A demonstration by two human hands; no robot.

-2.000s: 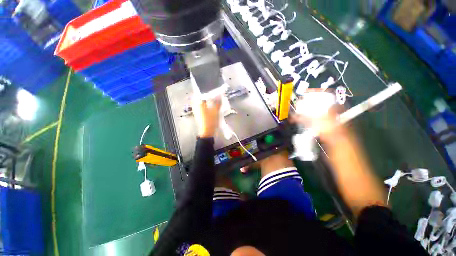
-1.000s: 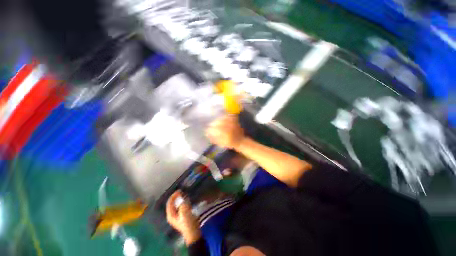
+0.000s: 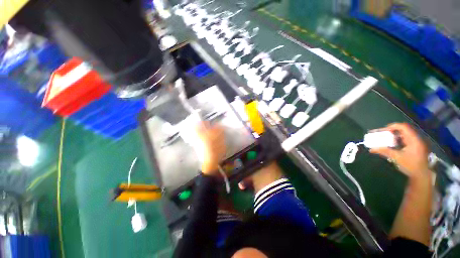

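My right hand (image 3: 411, 153) is at the right, over the conveyor, holding a white power adapter (image 3: 381, 140) by its body. Its white cord with a small oval part hangs down to the left. My left hand (image 3: 213, 146) reaches under the grey welding head (image 3: 169, 108), at the white holding fixture (image 3: 190, 130) on the metal base plate (image 3: 176, 169). The area is blurred, and whether its fingers grip an adapter cannot be told. A white cord hangs below that hand, over the machine's front edge.
Rows of white adapters (image 3: 270, 93) lie on the conveyor (image 3: 353, 118) beyond the white divider bar (image 3: 330, 115); a pile lies at the lower right. Yellow-black sensor posts (image 3: 254, 118) flank the plate. A single adapter (image 3: 138, 222) lies on the green side table (image 3: 101, 201). Green buttons (image 3: 185, 194) are at the front.
My left hand has moved from the machine's front left corner to the fixture. My right hand has moved from the front right corner out over the conveyor and now holds an adapter. The view has shifted.
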